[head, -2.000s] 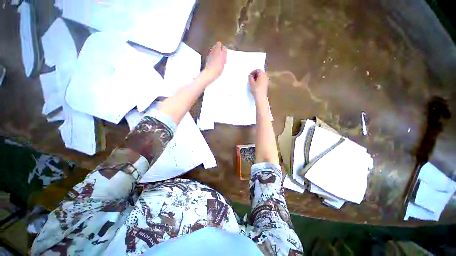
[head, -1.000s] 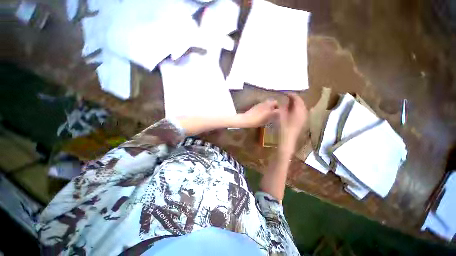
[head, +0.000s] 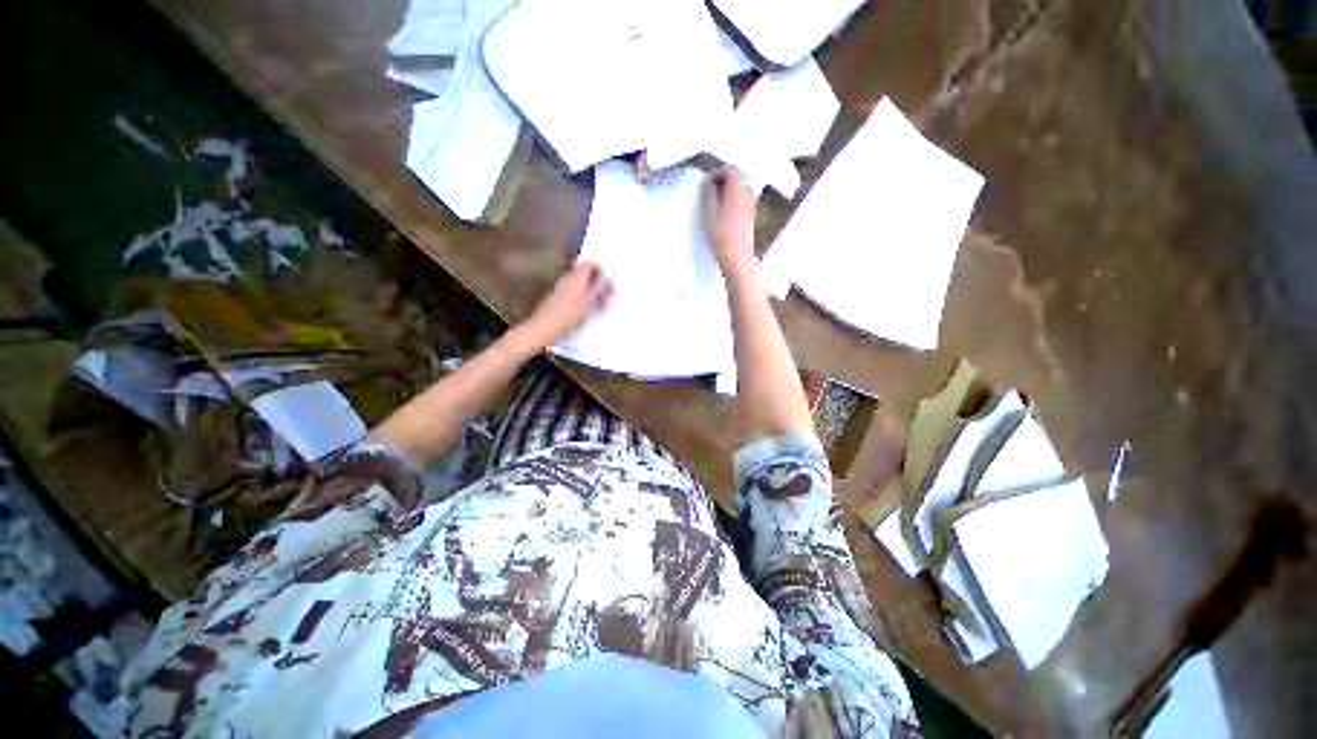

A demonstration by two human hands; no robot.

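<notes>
A white cut panel (head: 653, 282) lies on the brown table right in front of me, near its edge. My left hand (head: 578, 300) pinches the panel's left edge. My right hand (head: 729, 217) has its fingers closed on the panel's upper right edge; the fingertips are partly hidden. Another white panel (head: 888, 224) lies flat to the right, touched by neither hand. The pin box (head: 842, 419), orange-red with a grainy grey inside, sits on the table just right of my right forearm.
A large white panel stack (head: 607, 72) and smaller white stacks (head: 470, 137) lie at the back left. Fanned pieces (head: 1026, 549) with brown edges lie at the right, near a dark bench brush (head: 1220, 592). Brown waste and white scraps (head: 311, 419) lie on the floor at left.
The view has turned and shifted. My hands have moved from together over the pin box, apart onto the edges of the near panel. The right-hand panel lies untouched.
</notes>
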